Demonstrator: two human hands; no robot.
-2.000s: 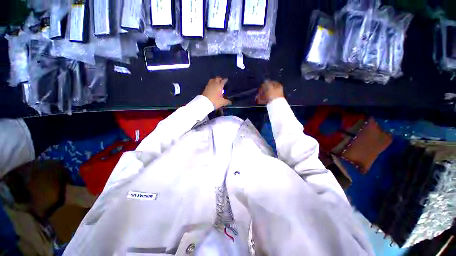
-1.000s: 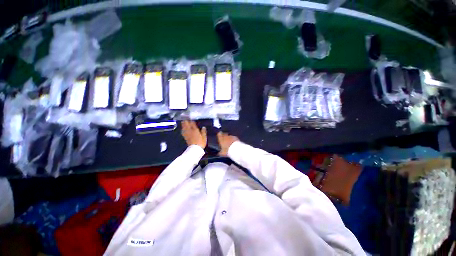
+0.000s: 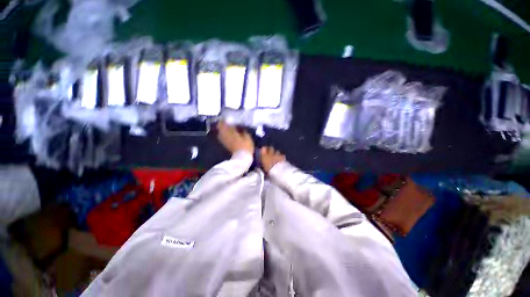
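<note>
My left hand (image 3: 235,140) is over the black mat near the front edge, its fingers pointing up and left. My right hand (image 3: 271,158) is close beside it, fingers curled towards a dark slab (image 3: 256,159) between the hands. The slab is blurred and mostly hidden against the dark mat; whether it is a phone or a cover cannot be told. Beyond the hands is a row of open-backed phones (image 3: 178,82) with white batteries and yellow marks, lying on clear plastic bags (image 3: 279,119).
A dark phone with a pale outline (image 3: 186,127) lies sideways below the row. Bagged parts (image 3: 389,116) lie at right, and more bagged parts (image 3: 64,136) at left. A green belt (image 3: 221,23) runs behind. Red bins (image 3: 116,214) are below the bench.
Over the two seconds, my hands have come closer together and my right hand has moved left. The dark slab between them shows less clearly. The view has shifted and blurred.
</note>
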